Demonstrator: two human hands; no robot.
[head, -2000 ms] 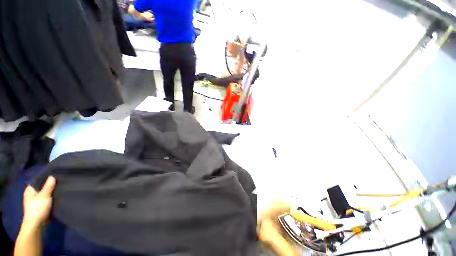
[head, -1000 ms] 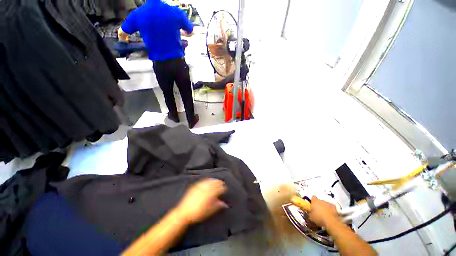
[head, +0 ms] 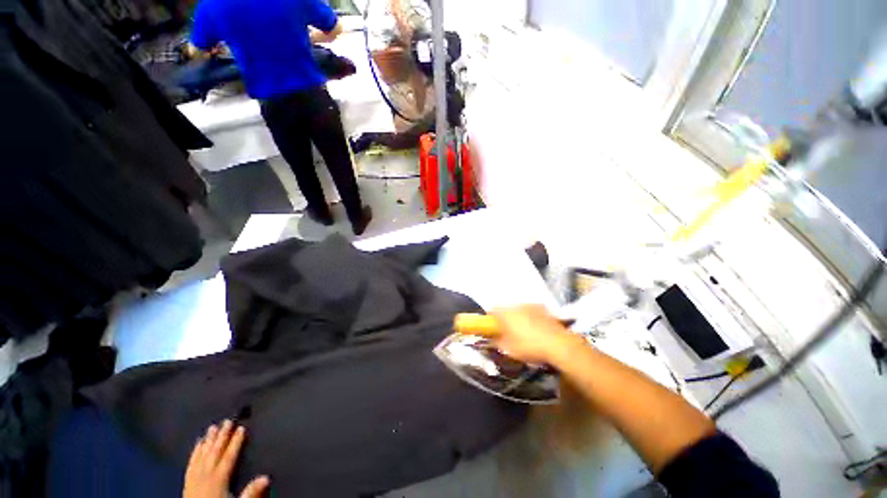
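A dark grey suit jacket [head: 340,399] lies spread over the navy pressing board [head: 88,452] and the pale-blue table. My right hand [head: 525,336] is closed around the yellow handle of the steam iron [head: 491,370]. The iron's metal sole rests at the jacket's right part, its tip pointing left. My left hand [head: 219,465] lies on the jacket near its lower left edge, fingers apart, beside a small dark spot on the cloth. The upper part of the jacket is bunched in folds.
Dark jackets [head: 88,165] hang at the upper left, with a dark heap [head: 58,389] below. A person in blue [head: 267,58] stands beyond the table, near a fan and a red object [head: 447,175]. A black rectangle [head: 691,321] and blurred hoses are at the right.
The iron has moved left from the right table area onto the jacket, in my right hand. My left hand has moved left and down across the cloth. The view has shifted.
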